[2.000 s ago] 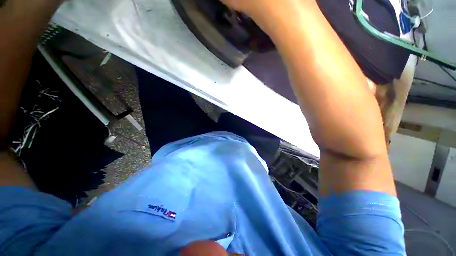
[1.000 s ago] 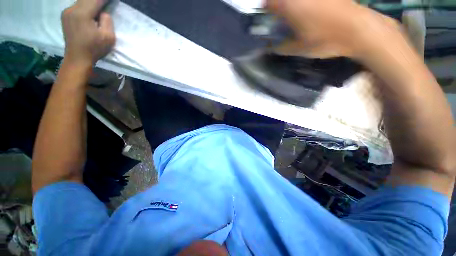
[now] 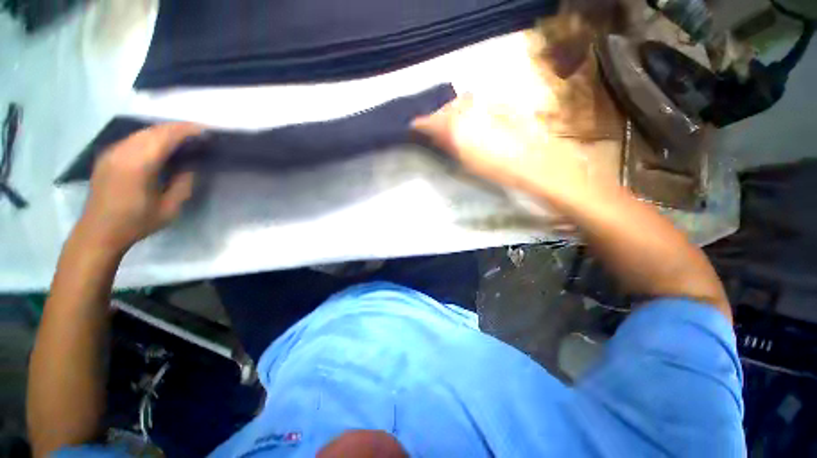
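Observation:
A dark garment piece (image 3: 305, 146) lies lengthwise across the white table cover, slightly blurred and partly raised. My left hand (image 3: 139, 179) grips it near its left end, with the pointed left tip lying beyond the hand. My right hand (image 3: 441, 130) holds its right end, with the fingers blurred. The steam iron (image 3: 658, 94) sits away from both hands at the right end of the table, on the rusty iron rest (image 3: 665, 179). A neat stack of dark pieces (image 3: 340, 40) lies just beyond the held piece.
The white table cover (image 3: 358, 219) is scorched brown near the iron rest. A thin dark looped strip (image 3: 11, 156) lies at the far left. A black pile with pale threads (image 3: 170, 394) is low at the left beside the table. The iron's cord runs off at the upper right.
The iron has left my right hand and now stands on the rest. My right hand has moved onto the piece's right end. The view has shifted, showing the stack and the rest.

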